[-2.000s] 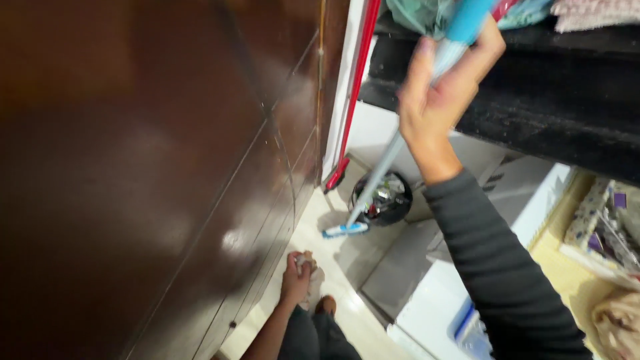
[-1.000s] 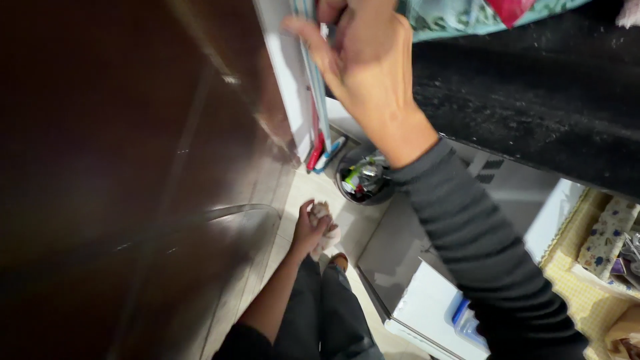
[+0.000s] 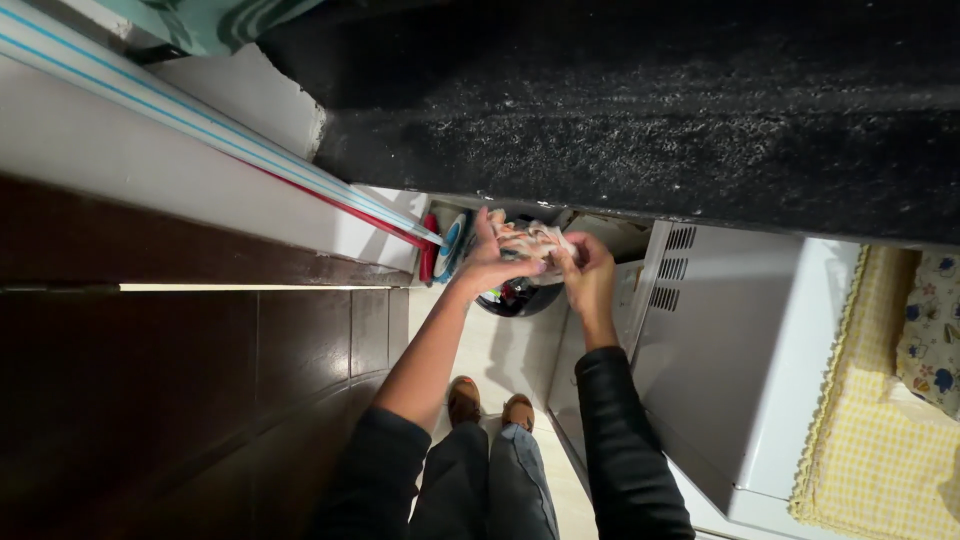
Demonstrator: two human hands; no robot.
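Both of my hands hold a crumpled, patterned cloth in the middle of the view. My left hand grips its left side with the thumb across the front. My right hand pinches its right edge. Below the cloth, a dark round bin with rubbish in it stands on the floor, partly hidden by the cloth and hands. Left of the bin are a blue-and-white mop or brush head and a red broom or squeegee head. A white, blue-striped pole leans there beside a red pole.
A black stone shelf spans the top, with a green patterned bag or cloth at upper left. A dark wooden door fills the left. At right stands a white appliance with vents, beside a yellow checked cloth.
My right hand has let go of the pole, which now leans against the wall, and has come down to the cloth. My left hand has raised the cloth over the bin.
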